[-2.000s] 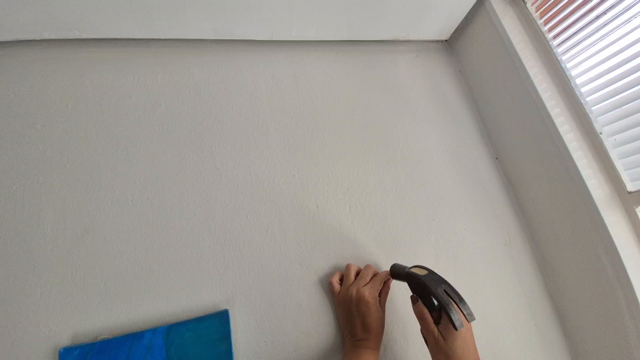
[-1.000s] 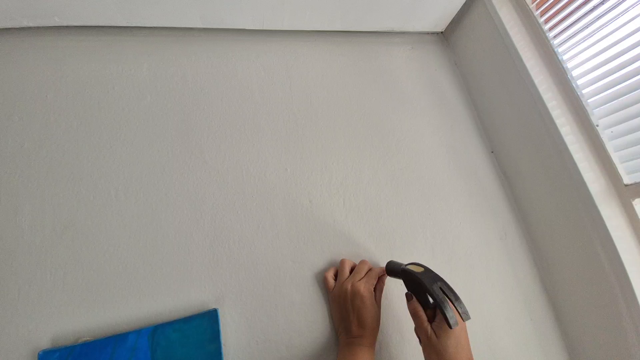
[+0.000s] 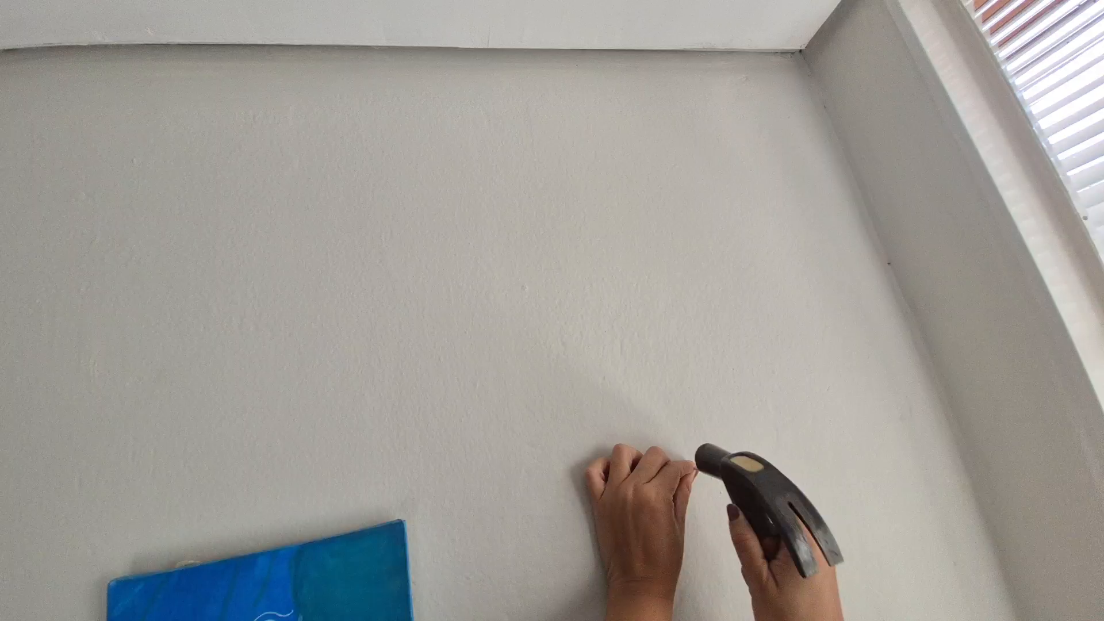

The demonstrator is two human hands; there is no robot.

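Note:
My left hand (image 3: 640, 509) rests against the grey painted wall (image 3: 431, 302), low and right of centre. Its thumb and forefinger are pinched together at the right side; something tiny may be between them, but I cannot make it out. Just to the right, my right hand (image 3: 789, 573) grips a claw hammer (image 3: 763, 492) close below its head. The hammer's round face is right beside the left fingertips, and its split claw curves down to the right. The hammer's handle is hidden by the head and hand.
A blue painted canvas (image 3: 345, 573) is at the lower left against the wall. The white ceiling (image 3: 414, 21) crosses the top. At the right, past the wall corner, is a window with louvred slats (image 3: 1065, 103).

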